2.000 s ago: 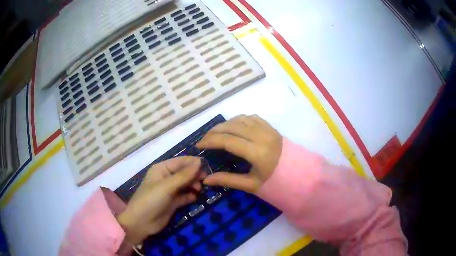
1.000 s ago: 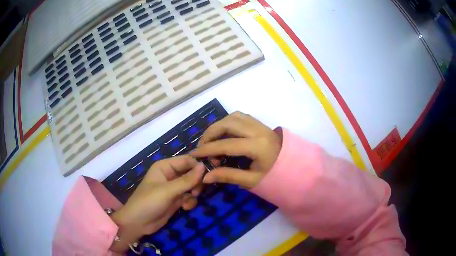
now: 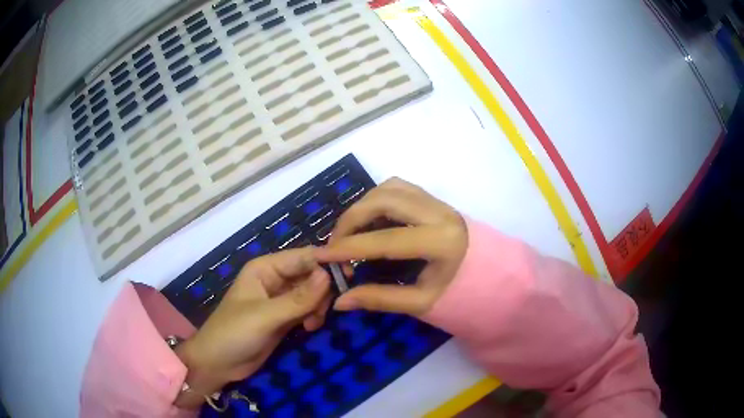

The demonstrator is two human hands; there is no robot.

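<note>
A small oblong part, dark with a pale grey side, is pinched between both hands above the black-and-blue parts tray. My left hand grips its left side with thumb and fingers. My right hand holds it between thumb and index finger from the right. Shiny silver-edged oblong pieces lie in the upper rows of the black-and-blue tray. The lower rows show bare blue recesses. My hands hide the tray's middle.
Beyond lies a cream parts tray with dark oblong pieces in its far-left slots. A second pale tray overlaps its far edge. Red and yellow tape and a red label mark the white tabletop.
Since two seconds ago the trays have shifted up and left in view. The hands stay together, and the held part now shows its pale side. More shiny pieces in the blue tray are visible.
</note>
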